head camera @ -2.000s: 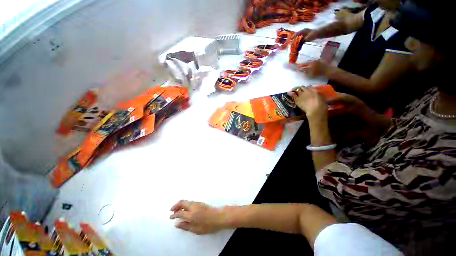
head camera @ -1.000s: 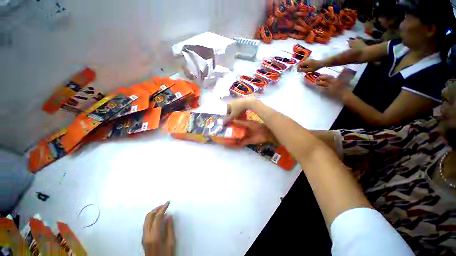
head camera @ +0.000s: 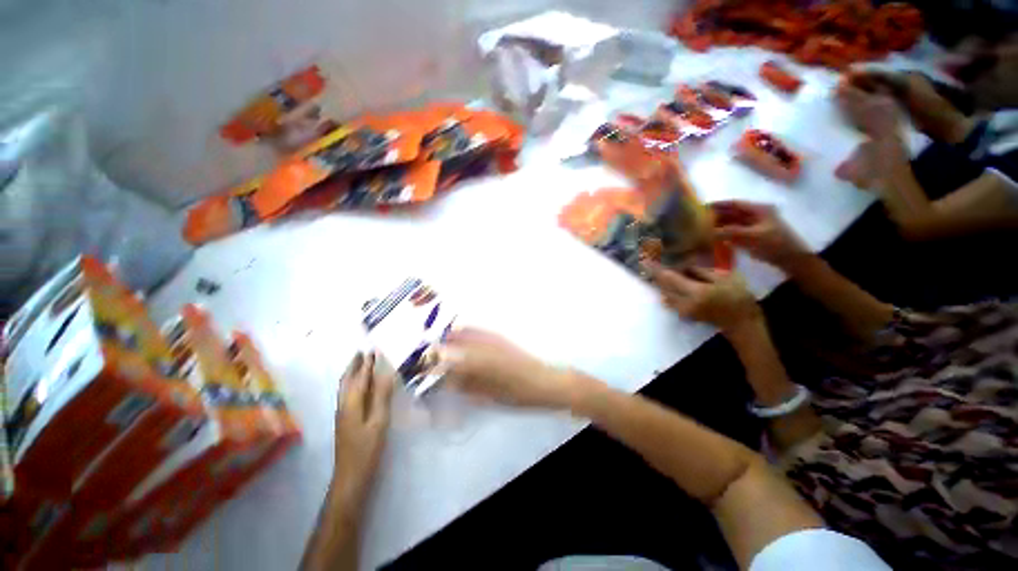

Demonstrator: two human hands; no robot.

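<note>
A retail box [head camera: 404,317] lies on the table in front of me, its white printed back up; the picture is blurred. My left hand [head camera: 364,393] is at its near left side, fingers against the edge. My right hand [head camera: 486,364] holds its near right side, the fingers over the edge. The box's near end is partly hidden between my hands, and I cannot tell whether its flap is closed.
Stacked finished boxes [head camera: 134,429] stand at the left. Flat cartons [head camera: 363,162] overlap at the back. A co-worker at the right handles an orange carton [head camera: 678,212]. Beyond are rows of packed coils [head camera: 681,117], a white open carton [head camera: 547,50] and an orange coil heap [head camera: 804,28].
My right hand has come back from the co-worker's side with a box, now white side up between my hands. The view has shifted left, showing more of the stack.
</note>
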